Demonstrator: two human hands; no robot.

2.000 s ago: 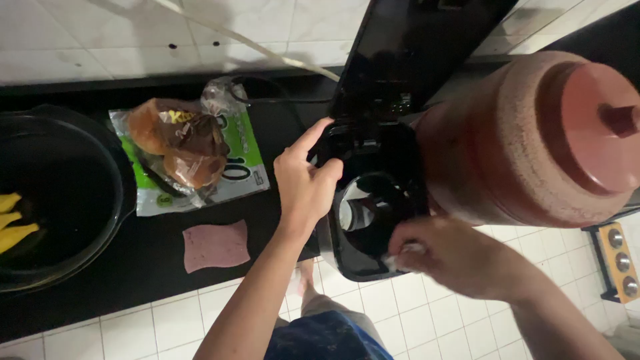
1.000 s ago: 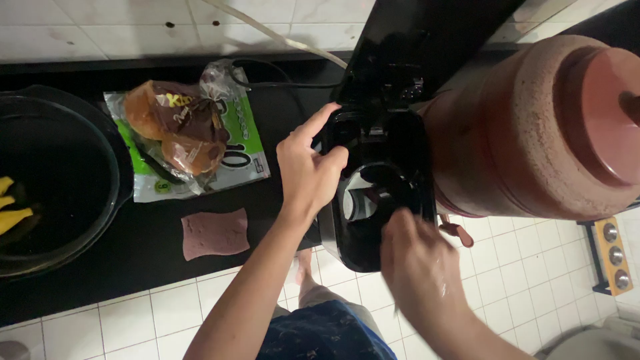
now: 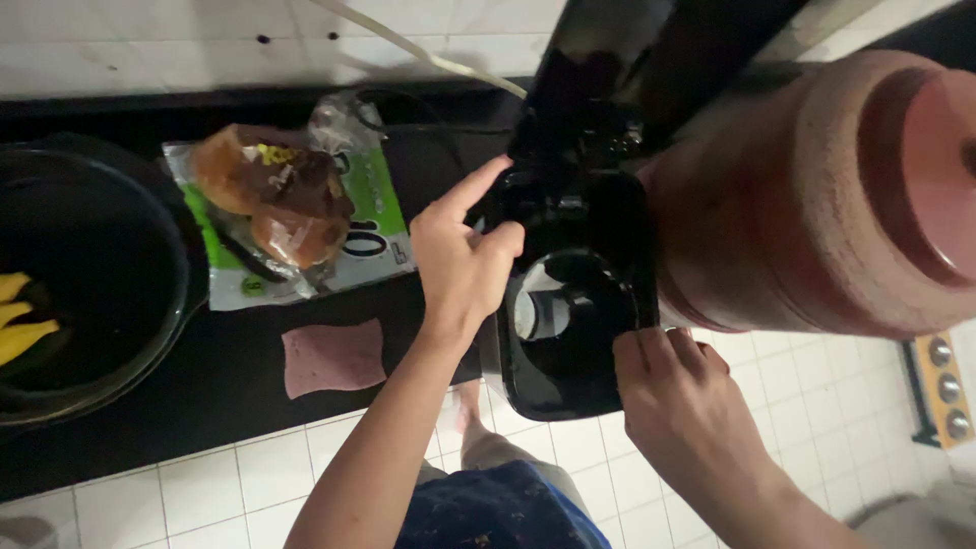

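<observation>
A black appliance with a round opening (image 3: 587, 366) stands at the counter's edge, its lid (image 3: 602, 84) raised at the back. Inside the opening lies something pale and shiny that I cannot identify. My left hand (image 3: 465, 252) rests at the appliance's left rim, thumb and forefinger apart, with nothing seen in it. At the right front rim is my right hand (image 3: 671, 381), fingers curled against the edge; whether it holds anything is hidden. Left of the appliance lies a pink square cloth or sponge (image 3: 334, 358) on the black counter.
Bread rolls in a clear wrapper (image 3: 282, 198) lie on a green and white plastic package (image 3: 374, 206). A large dark round basin (image 3: 99, 282) holds yellow pieces at the far left. A reddish lidded container (image 3: 755, 198) stands close on the right. A pale cable (image 3: 415, 49) crosses the tiled wall.
My right hand, blurred over the front of the opening earlier, is now at the right front rim with its fingers curled. My left hand keeps its place at the left rim.
</observation>
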